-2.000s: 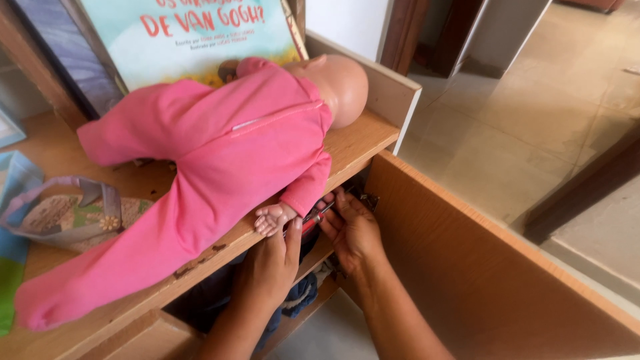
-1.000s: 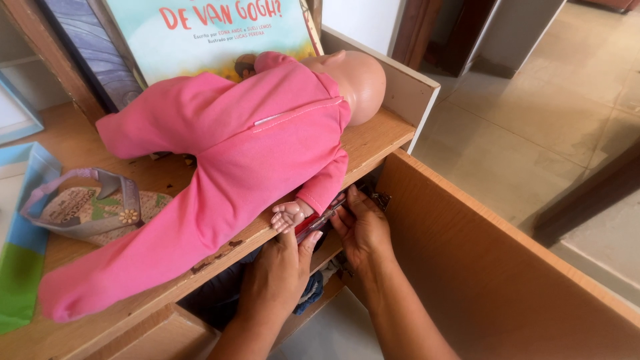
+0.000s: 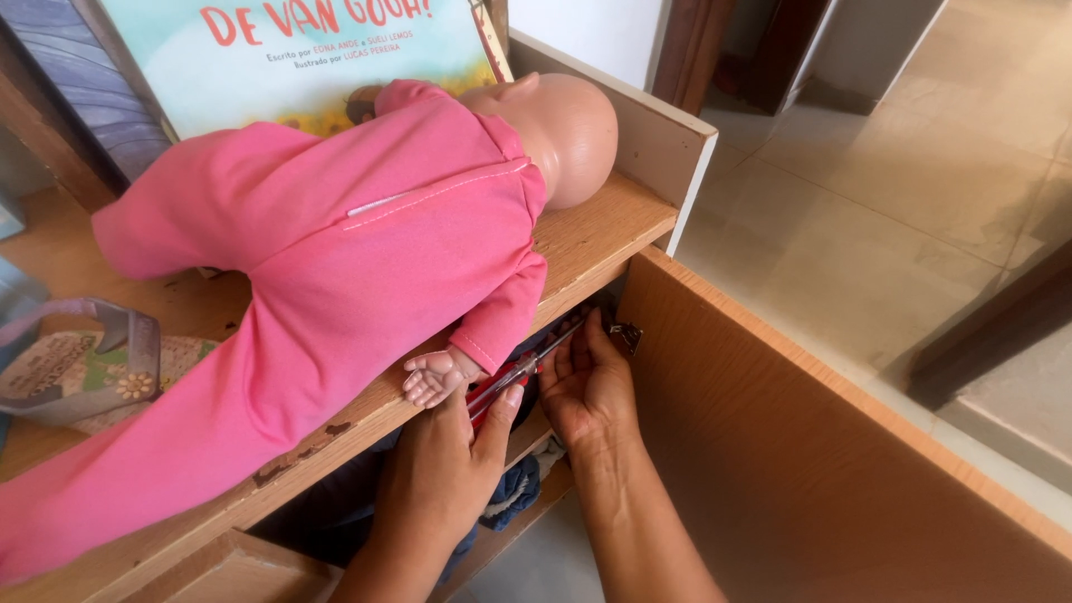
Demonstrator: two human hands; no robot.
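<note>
My left hand [image 3: 456, 452] is closed around the clear handle of a screwdriver [image 3: 505, 389], just under the shelf edge. The screwdriver's thin shaft points up and right, toward the cabinet door's inner side. My right hand [image 3: 590, 385] is at the shaft's far end with its fingers curled; whether it grips the shaft or something behind it cannot be told. Something red lies beside the handle, partly hidden by my left hand. A metal hinge [image 3: 626, 337] is on the open wooden door [image 3: 804, 435], right beside my right fingertips. A doll in pink clothes [image 3: 377, 226] lies above on the shelf.
The wooden shelf top [image 3: 620, 222] carries a picture book [image 3: 276, 67] and a grey-lilac strapped item [image 3: 84, 368] at the left. Dark blue cloth [image 3: 515, 494] lies inside the cabinet below my hands. A white side board [image 3: 670, 159] rises at the shelf's right end.
The screwdriver between my hands shows more plainly now. Both hands stay beneath the shelf edge near the hinge. The doll has not moved on the shelf.
</note>
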